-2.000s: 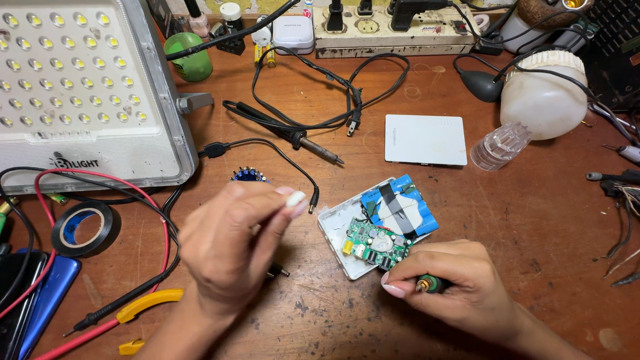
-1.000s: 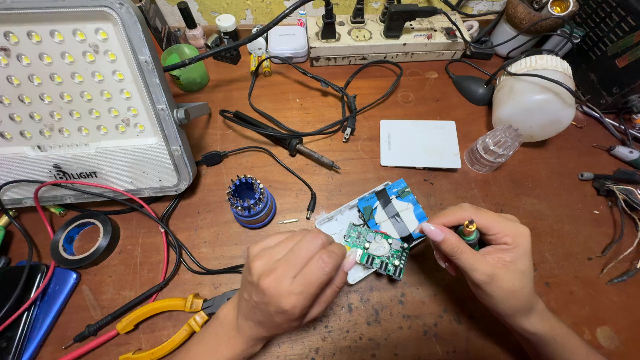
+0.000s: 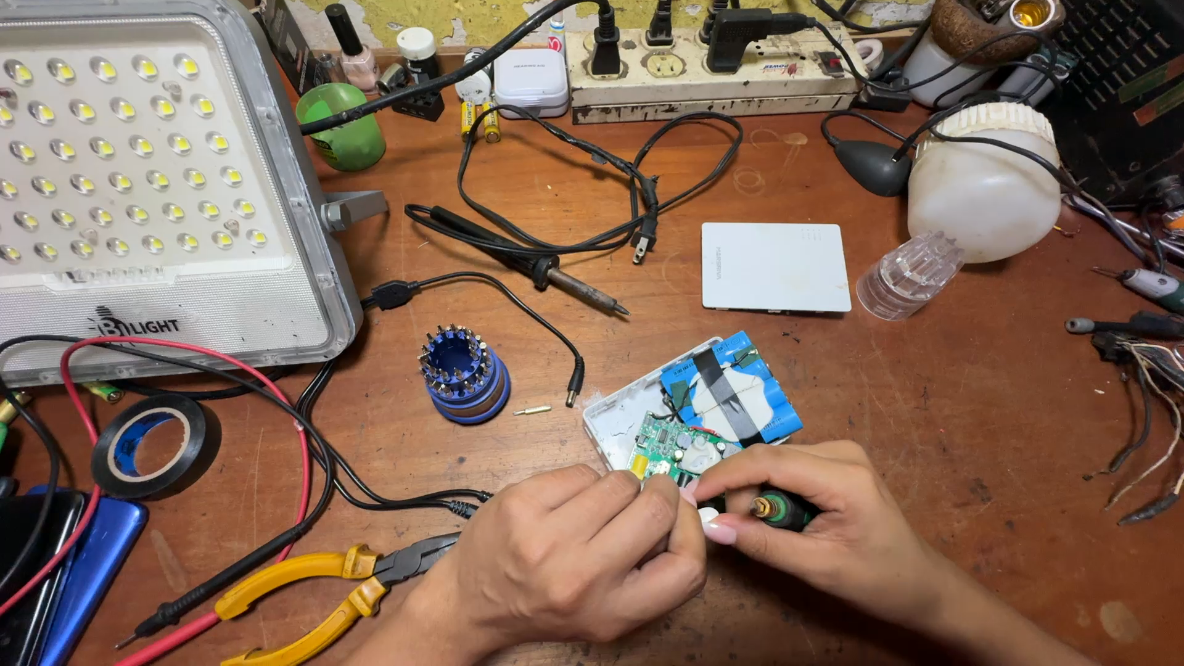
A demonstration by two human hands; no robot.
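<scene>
My left hand (image 3: 592, 546) is closed at the near edge of a green circuit board (image 3: 675, 444); its fingertips are hidden, so what they grip cannot be told. My right hand (image 3: 805, 518) holds a green-and-black screwdriver handle (image 3: 782, 509) and pinches a small white piece (image 3: 709, 514) between thumb and finger, beside my left fingers. The board lies partly over a white plastic case half (image 3: 615, 430). Next to it sits a blue-wrapped battery pack (image 3: 782, 412) with black tape across it. A blue bit holder (image 3: 467, 384) stands to the left, a loose bit (image 3: 533, 410) beside it.
A soldering iron (image 3: 587, 291) lies beyond the bit holder. A white cover (image 3: 775, 268) and a clear plastic cup (image 3: 911, 277) are farther back. Yellow-handled pliers (image 3: 296, 578), black tape (image 3: 153, 444) and cables lie left, near an LED floodlight (image 3: 166, 185). A power strip (image 3: 684, 83) runs along the back.
My left hand has come down from its raised spot left of the board to the board's near edge, beside my right hand. The bit holder it partly covered earlier is now in full view.
</scene>
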